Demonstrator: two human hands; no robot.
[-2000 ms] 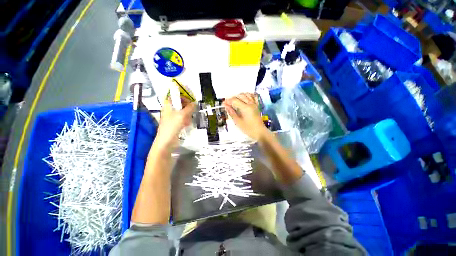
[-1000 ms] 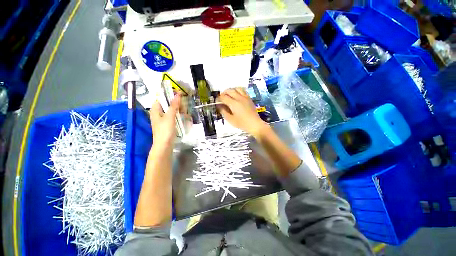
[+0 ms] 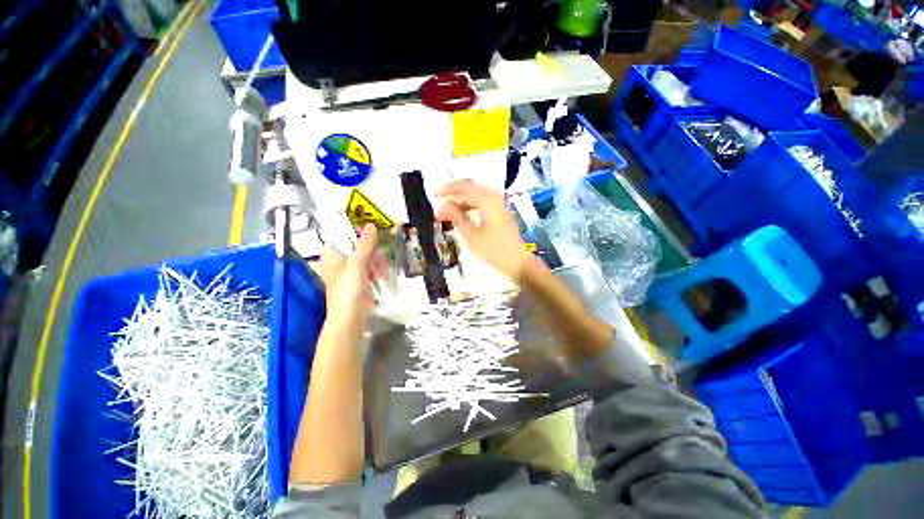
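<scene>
My left hand [image 3: 350, 276] is left of the dark upright fixture [image 3: 426, 235], closed around a bunch of white rods [image 3: 332, 235] that shows blurred above its fingers. My right hand [image 3: 478, 225] is at the right side of the fixture, fingers bent, its fingertips near the upper part of the dark strip. Whether it holds a rod cannot be told. A loose pile of white rods [image 3: 464, 355] lies on the dark metal plate [image 3: 390, 426] below the fixture.
A blue tote [image 3: 86, 405] heaped with white rods stands at the left. The white machine panel [image 3: 405, 142] is behind the fixture, with red-handled scissors [image 3: 447, 92] on its ledge. A clear plastic bag [image 3: 614, 243], a light blue stool [image 3: 780, 274] and blue bins [image 3: 699, 152] are at the right.
The view has shifted, with the machine lower in the picture. The rod that spanned from my right hand to the fixture no longer shows. My right fingertips are higher beside the strip.
</scene>
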